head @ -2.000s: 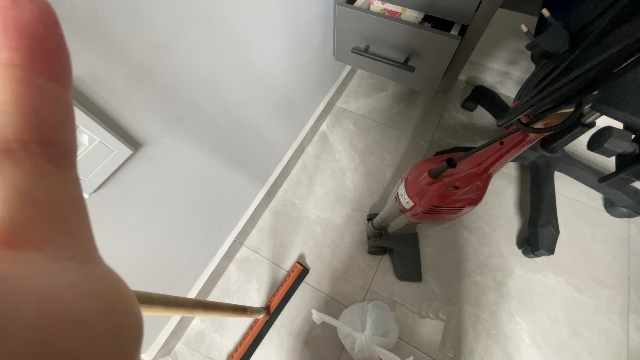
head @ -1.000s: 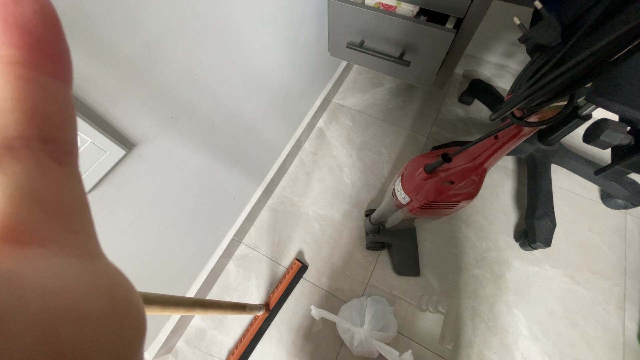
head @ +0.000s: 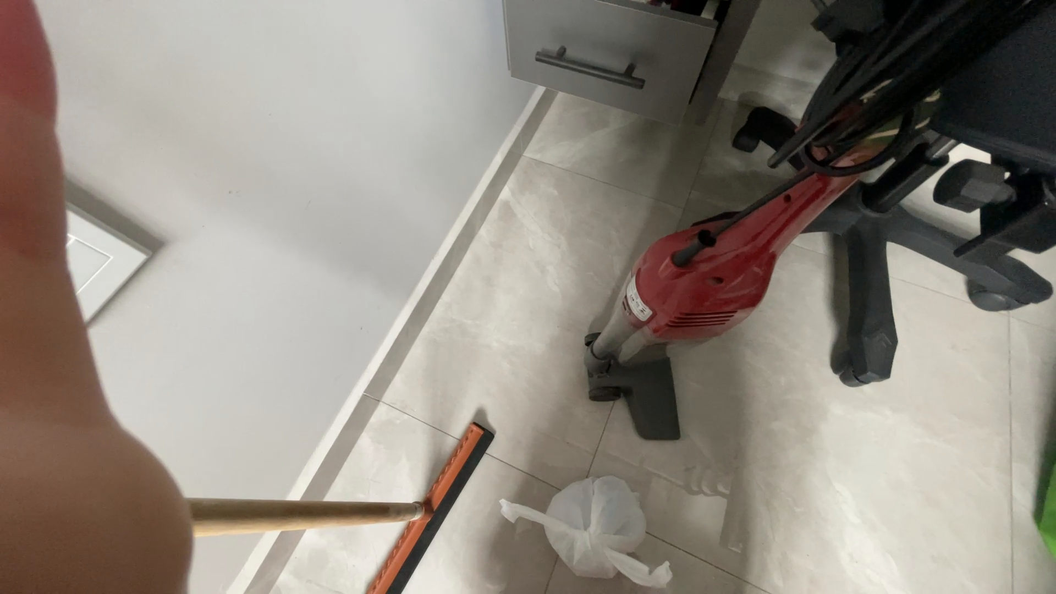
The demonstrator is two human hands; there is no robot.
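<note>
Very close to the camera, what looks like my left hand (head: 91, 462) fills the left edge, blurred, with one thick digit pointing up. My right hand is out of view. The wooden handle (head: 305, 515) of a floor squeegee passes out of sight behind the blurred hand; whether the hand grips it cannot be told. Its orange head with a black rubber blade (head: 437, 503) lies slanted on the tiles. To its right sits a knotted white plastic bag (head: 596, 526). A red upright vacuum cleaner (head: 709, 280) leans near an office chair, its dark floor nozzle (head: 652, 400) on the tiles.
A grey drawer unit (head: 594, 49) stands at the top beside the wall. The black wheeled base (head: 870, 247) of the office chair is at the right, with dark cables above it. A pale frame (head: 99, 256) is on the wall. Something green (head: 1048, 503) shows at the right edge.
</note>
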